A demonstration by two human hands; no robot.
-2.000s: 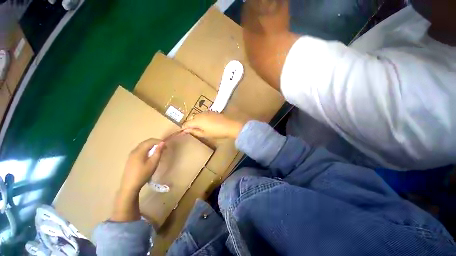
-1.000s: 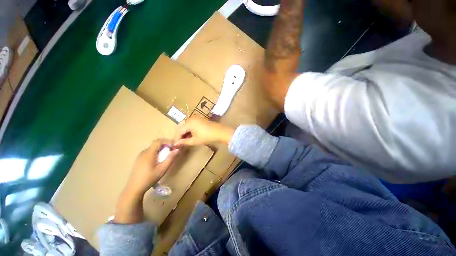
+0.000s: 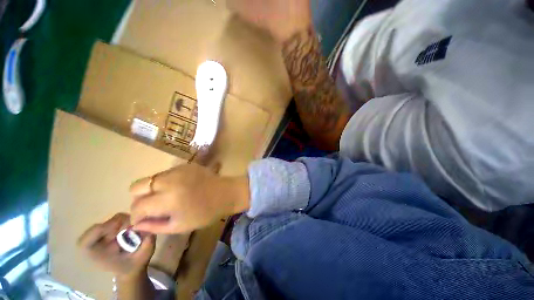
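Observation:
My left hand (image 3: 117,249) holds a small white housing end (image 3: 129,240) with a dark opening, facing up between thumb and fingers. My right hand (image 3: 187,199) is above and beside it, its fingertips at the rim of the opening; whether they pinch a wire or small part cannot be told. Part of a white curved housing (image 3: 159,279) shows below my left hand. A white spoon-shaped housing (image 3: 211,99) lies on the cardboard (image 3: 246,117) above my right hand, wide end away from me, with thin wires at its narrow end.
A green conveyor (image 3: 52,76) at the left carries a white housing with a blue strip (image 3: 13,76) and another white curved part (image 3: 32,14). White housings (image 3: 55,288) lie at the lower left. A co-worker's tattooed forearm (image 3: 313,82) reaches over the cardboard at the top.
The view has shifted and turned, bringing my hands lower left. The held housing's open end now faces up. The blue-strip housing now shows at the far left; the co-worker's arm now reaches over the cardboard.

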